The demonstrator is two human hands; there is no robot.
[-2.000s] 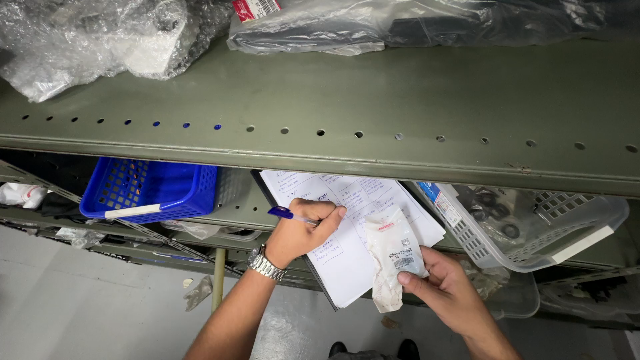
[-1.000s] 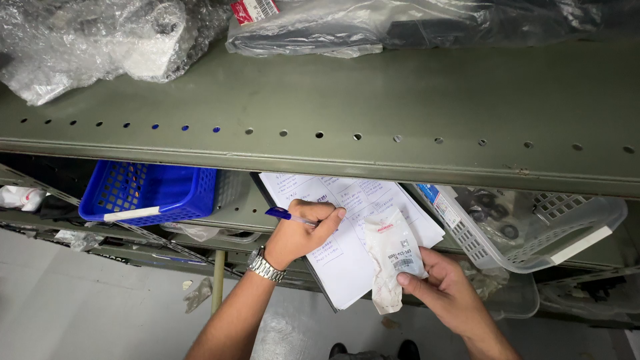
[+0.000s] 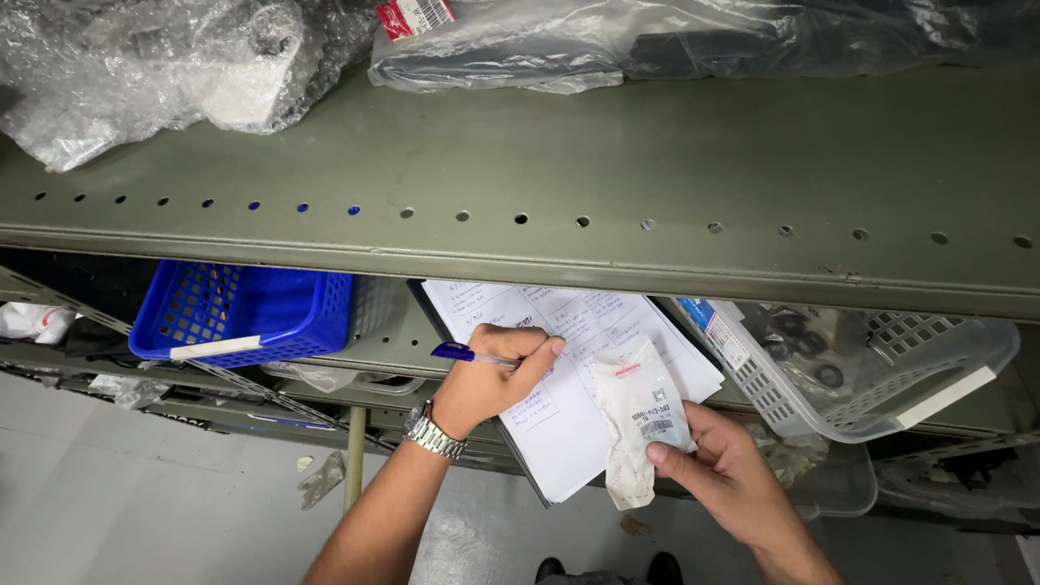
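Note:
My left hand (image 3: 496, 370), with a metal-banded wristwatch (image 3: 436, 431) at its wrist, grips a blue-capped ballpoint pen (image 3: 471, 353). It rests on a stack of paper sheets (image 3: 552, 455) covered in handwriting, which lies tilted on a dark clipboard (image 3: 526, 474). The pen's tip is hidden by the fingers. Between thumb and fingers, my right hand (image 3: 707, 455) holds a crumpled white paper parts packet (image 3: 638, 414) over the right side of the sheets. The packet bears print and a barcode.
A green metal shelf (image 3: 520, 146) with a row of holes spans the view above my hands. Bubble-wrapped parts (image 3: 187, 65) and plastic-bagged parts (image 3: 691, 41) lie on it. Below are a blue plastic basket (image 3: 244, 313) on the left and a clear basket (image 3: 853, 406) holding bagged parts on the right.

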